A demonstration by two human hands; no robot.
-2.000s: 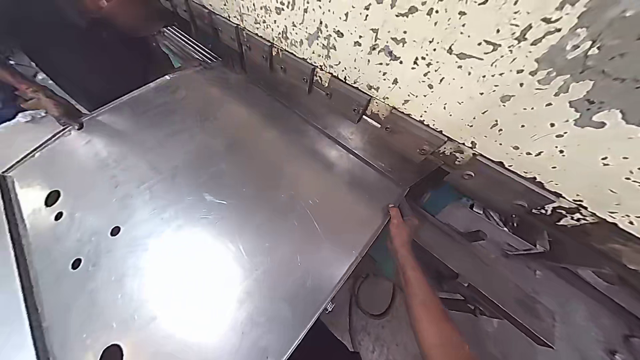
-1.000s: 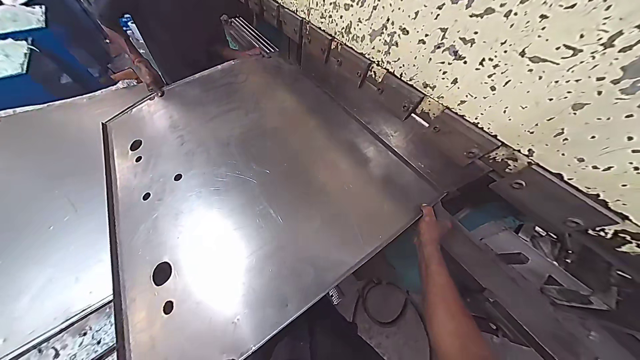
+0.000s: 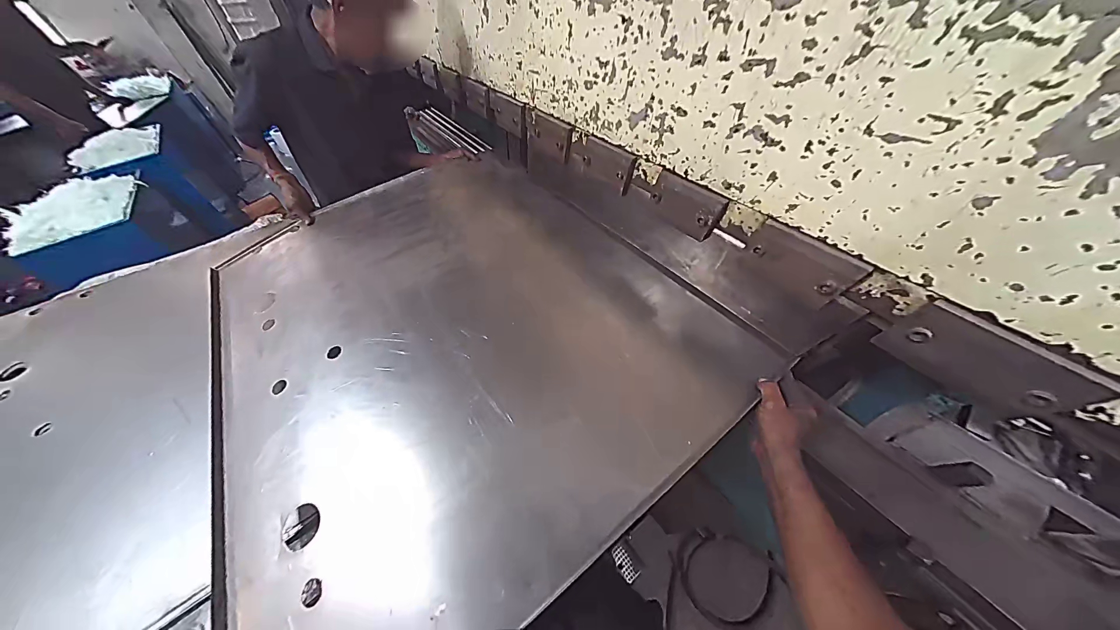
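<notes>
A large sheet metal panel (image 3: 525,350) with bent edges and several round holes fills the middle of the view. My right hand (image 3: 781,420) grips its near right edge, thumb on top and fingers below. My left hand is out of view. The panel's far right side lies against the segmented steel tooling (image 3: 674,206) of what looks like a press brake, under a chipped cream-painted machine face (image 3: 787,114). A co-worker (image 3: 328,105) stands at the far side with both hands at the panel's far edge.
Another sheet metal panel (image 3: 96,394) with holes lies at the left. Beyond it are blue stands (image 3: 166,188) with pale material on top. A coiled black cable (image 3: 726,577) lies below the panel at the bottom. Metal offcuts (image 3: 954,446) are at the right, and thin rods (image 3: 451,131) behind.
The view has swung up and left, showing more of the co-worker and the blue stands. My right hand stays on the panel's edge throughout.
</notes>
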